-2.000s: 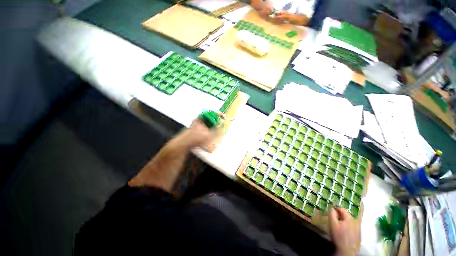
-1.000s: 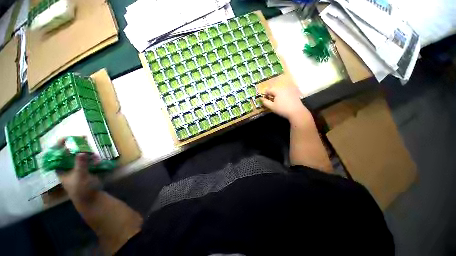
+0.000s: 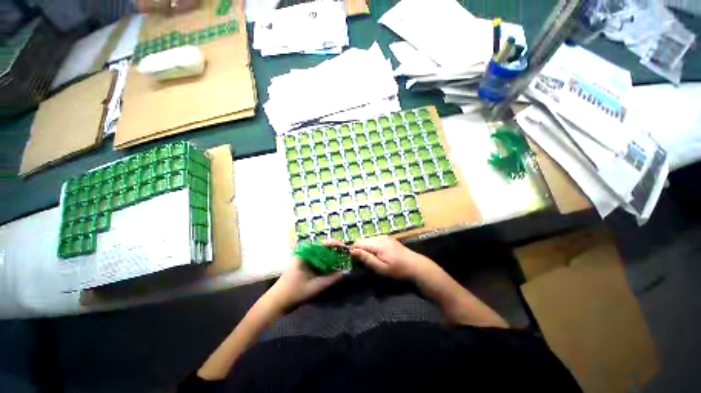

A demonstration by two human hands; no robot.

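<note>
My left hand holds a shaggy bright green bundle at the bench's near edge. My right hand is beside it, its fingertips at the bundle's right side; whether they grip a single piece is too small to tell. Just beyond is a grid of pale-green square boards on a brown cardboard sheet, with bare card at its near right corner. At left a layered stack has darker green squares over white paper, on cardboard.
Loose papers lie behind the grid. A blue pen holder stands by a metal post. Another green bundle and newspapers are at right. A white block sits on opposite cardboard, near another person's hands. Large cardboard is below the bench.
The view has shifted. My left hand has moved from the left stack to in front of the grid with the green bundle. My right hand has left the grid and come to the bundle.
</note>
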